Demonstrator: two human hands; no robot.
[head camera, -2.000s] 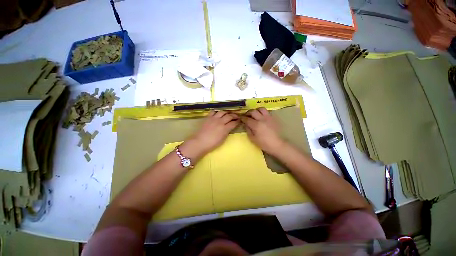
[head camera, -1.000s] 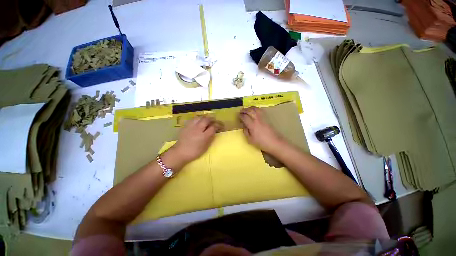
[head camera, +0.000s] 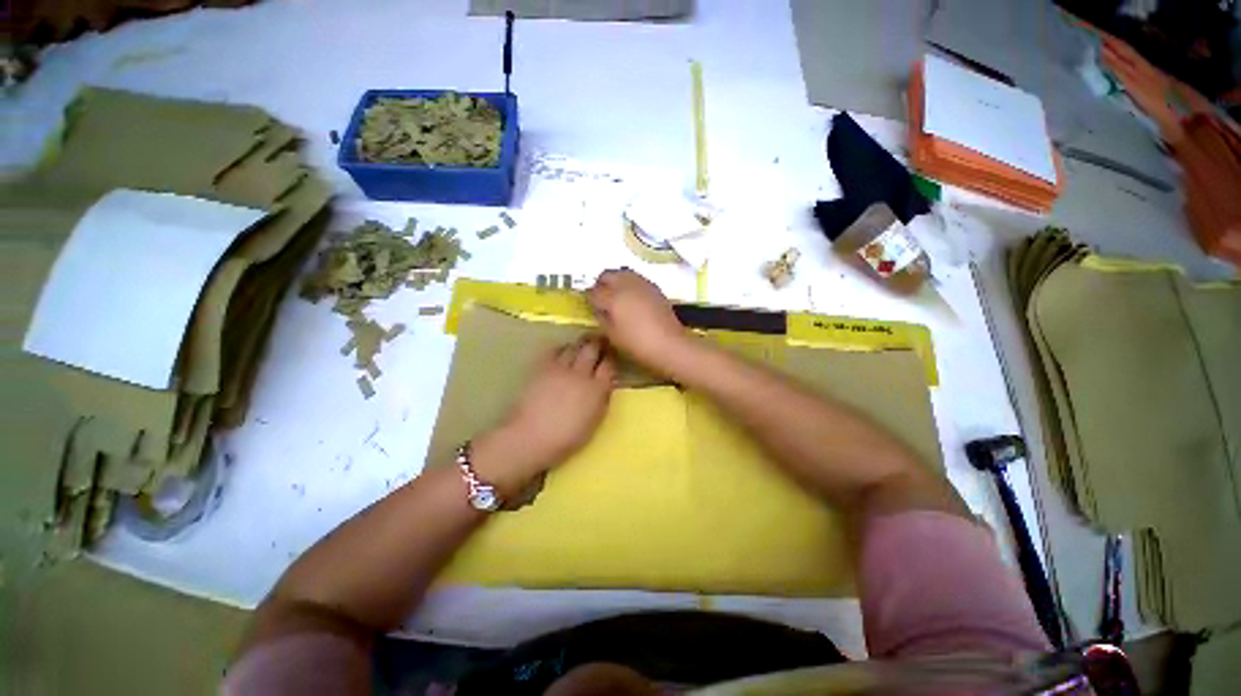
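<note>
The bag body panel (head camera: 653, 503) lies yellow side up, with an olive-tan band along its far edge against the yellow template (head camera: 857, 335). My left hand (head camera: 568, 394) rests on the olive band left of the middle, fingertips on the panel. My right hand (head camera: 633, 316) is just beyond it at the template's edge, fingers bent down close to the left fingertips. What lies under the fingers of either hand is hidden. Several small tabs (head camera: 555, 282) stand in a row just beyond the template. The loose heap of tabs (head camera: 378, 261) lies to the left.
A blue tray (head camera: 433, 180) of tabs is at the back left. Panel stacks stand left (head camera: 259, 299) and right (head camera: 1130, 394). Beyond the template are a tape roll (head camera: 653, 234), a glue bottle (head camera: 887, 253) and a black cloth (head camera: 868, 174). A hammer (head camera: 1014, 510) lies at right.
The view has swung left, so things appear further right. My right hand has moved left along the template to beside my left hand. More of the black strip's right part shows.
</note>
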